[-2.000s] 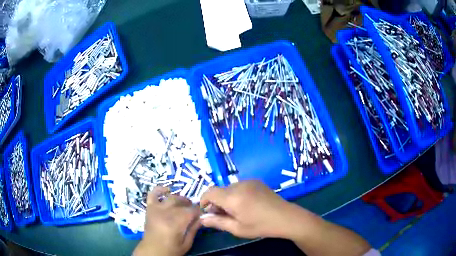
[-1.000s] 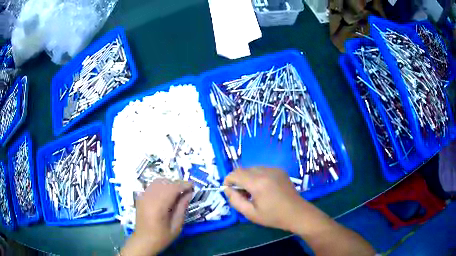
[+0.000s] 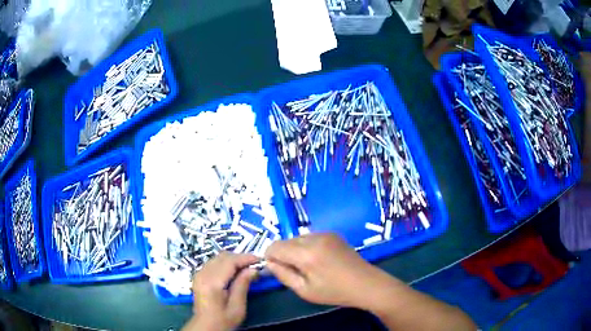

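Observation:
My left hand [image 3: 223,284] and my right hand [image 3: 317,266] meet at the near edge of the middle blue tray. A small silver and white piece [image 3: 260,265] shows between their fingertips, mostly covered by the fingers. Both hands pinch it. White sleeves [image 3: 201,142] fill the middle tray, with short silver tubes [image 3: 214,223] over the near part. To the right, a blue tray [image 3: 440,213] holds thin silver rods with dark red parts [image 3: 337,119] fanned around its bare centre, and a few loose white sleeves [image 3: 424,220] at its near side.
A tray of short silver tubes [image 3: 126,90] lies upper left. A tray of joined pieces [image 3: 91,220] lies left. Several rod trays [image 3: 518,116] overlap at right. Behind are plastic bags [image 3: 78,32], white paper [image 3: 303,35], a clear box [image 3: 359,22] and brown paper [image 3: 453,26]. A red stool [image 3: 518,265] stands below right.
One second ago the hands were apart with a thin piece spanning between them. Now they are close together, slightly lower, with the fingertips nearly touching around the piece.

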